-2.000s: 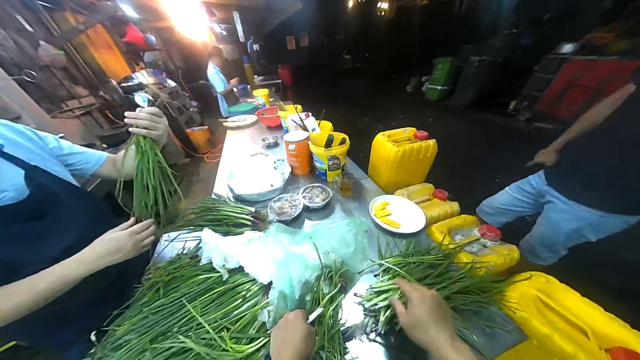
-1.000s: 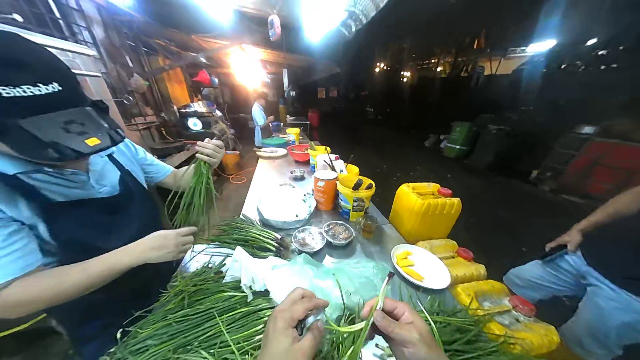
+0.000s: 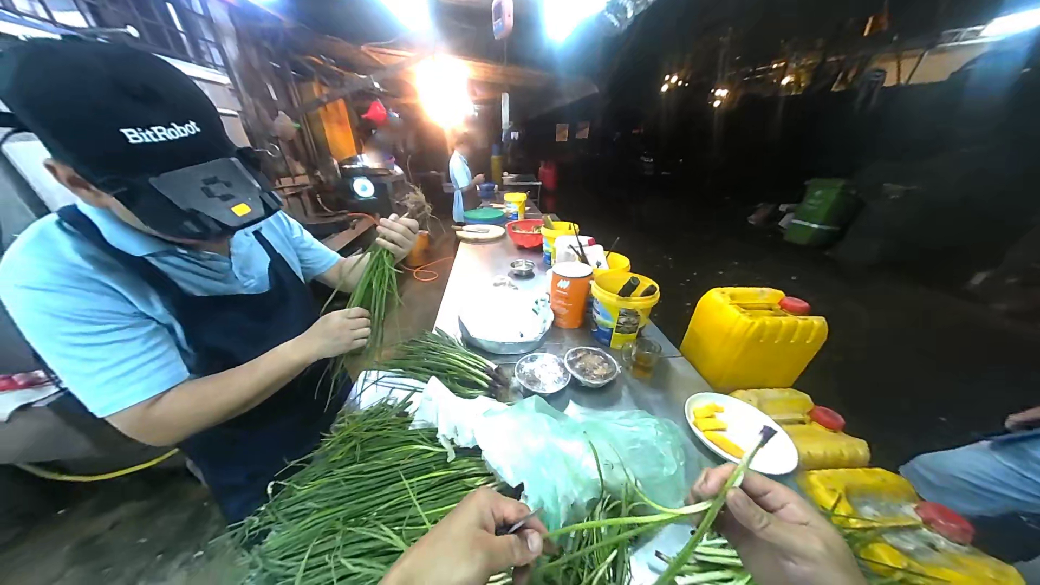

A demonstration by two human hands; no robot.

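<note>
My right hand point(image 3: 776, 520) pinches a green onion stalk point(image 3: 711, 512) near its dark root end, which points up beside a white plate. In my left hand point(image 3: 479, 536), a small metal blade point(image 3: 522, 521) shows between thumb and fingers; its handle is hidden, and green leaves meet the fingertips. Under and between my hands lie loose green onions point(image 3: 601, 552). A large heap of green onions point(image 3: 366, 487) spreads to the left. Just beyond my hands rests a crumpled pale green plastic bag point(image 3: 569, 455).
At left a co-worker point(image 3: 203, 325) holds a green onion bunch point(image 3: 378, 292). The metal table point(image 3: 479, 268) bears a white plate point(image 3: 780, 463) with yellow pieces, foil bowls point(image 3: 591, 367), an orange canister point(image 3: 570, 296) and a yellow bucket point(image 3: 624, 305). Yellow jerrycans point(image 3: 756, 345) stand at right, near a seated person point(image 3: 967, 471).
Two seconds ago my right hand lay on the onions at the right; it now holds a stalk raised in front of the plate. My left hand has come up from the frame's bottom edge. The view has tilted up.
</note>
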